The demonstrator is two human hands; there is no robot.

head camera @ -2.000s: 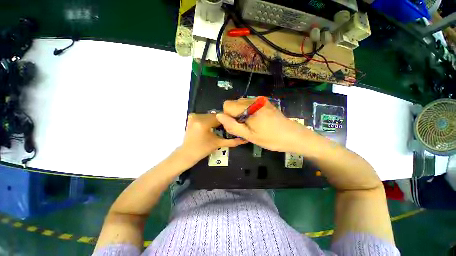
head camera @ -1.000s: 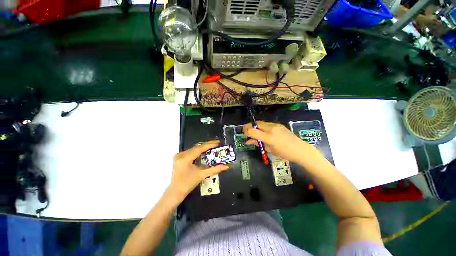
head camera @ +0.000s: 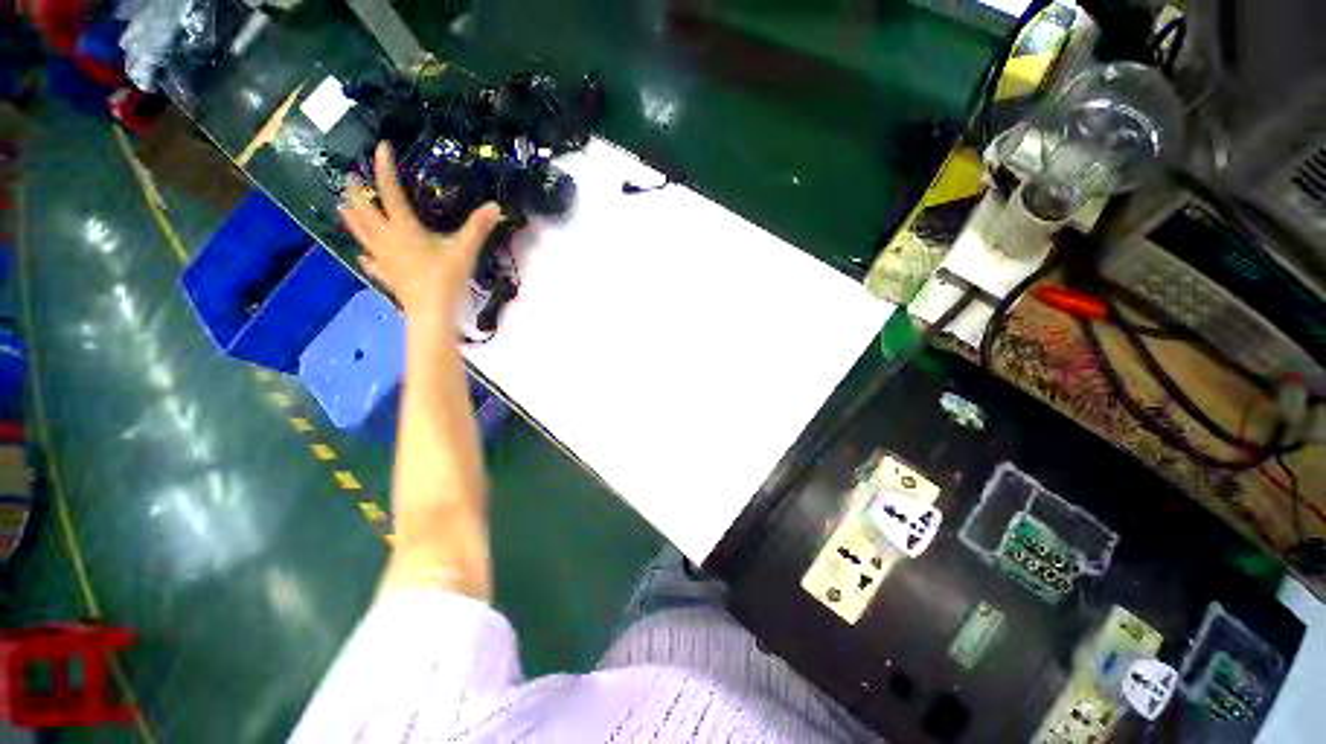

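My left hand reaches out to the far left with its fingers spread, over the near edge of a tangled black heap of adapters. No held object shows in it. Some open cases with white and yellow parts show in the heap. My right hand is out of the picture. The black test panel lies at the right. On it are a cream socket strip with a white plug converter, a small pale green strip and a green jack board in a clear tray.
A white sheet lies between heap and panel. A second socket strip and a second tray board are at lower right. A grey meter, glass bulb and red-sleeved lead stand behind. Blue bins are beside the bench.
The view has turned left. My left hand has left the panel for the heap, and the open adapter is no longer in it. My right hand and the pen-like tool have gone out of view.
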